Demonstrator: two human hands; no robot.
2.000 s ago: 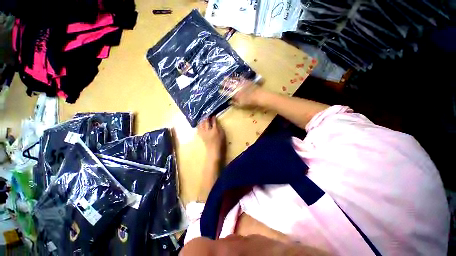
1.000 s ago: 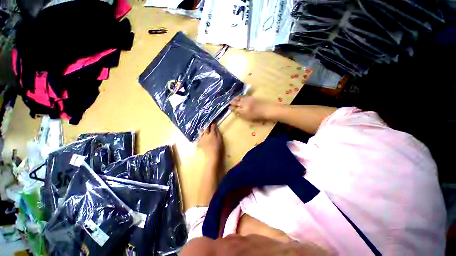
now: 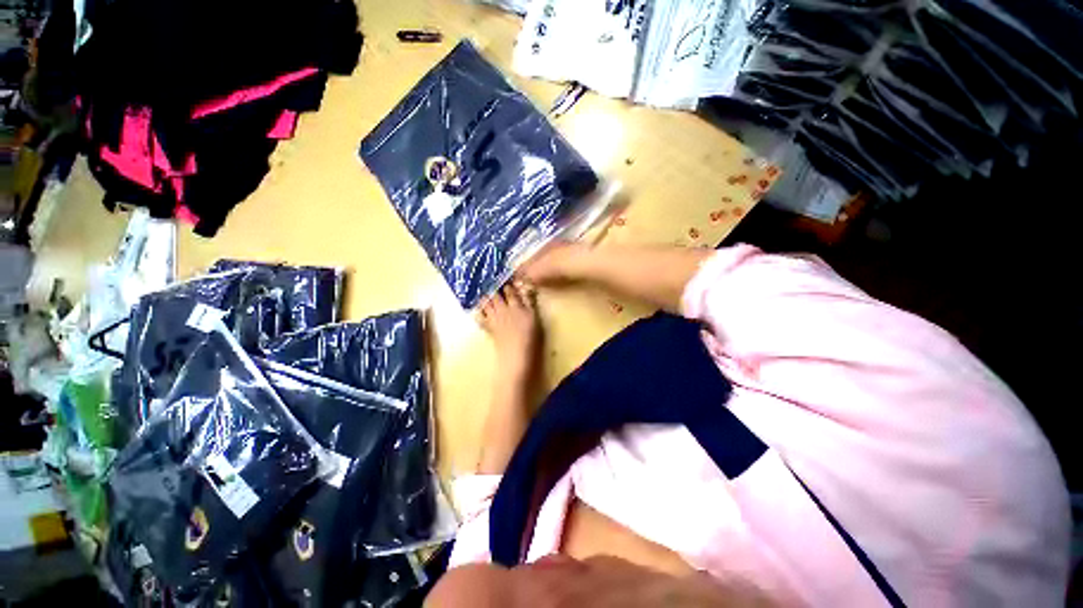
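Note:
A bagged navy garment lies flat and slanted on the light wood table. Its clear film shows a small yellow-orange badge, a white label and black print. My left hand has its fingers at the pack's near corner. My right hand is beside it, at the near right edge, where loose clear film sticks out. Both hands hold the pack's edge; the fingertips are partly hidden.
Several bagged garments are heaped at lower left. Black-and-pink pieces lie upper left, small dark snips at the top. White polybags and ridged dark stacks are at upper right.
My right hand has moved down along the bag's edge, close to my left hand. Loose film now stands out at that edge. The view has shifted slightly.

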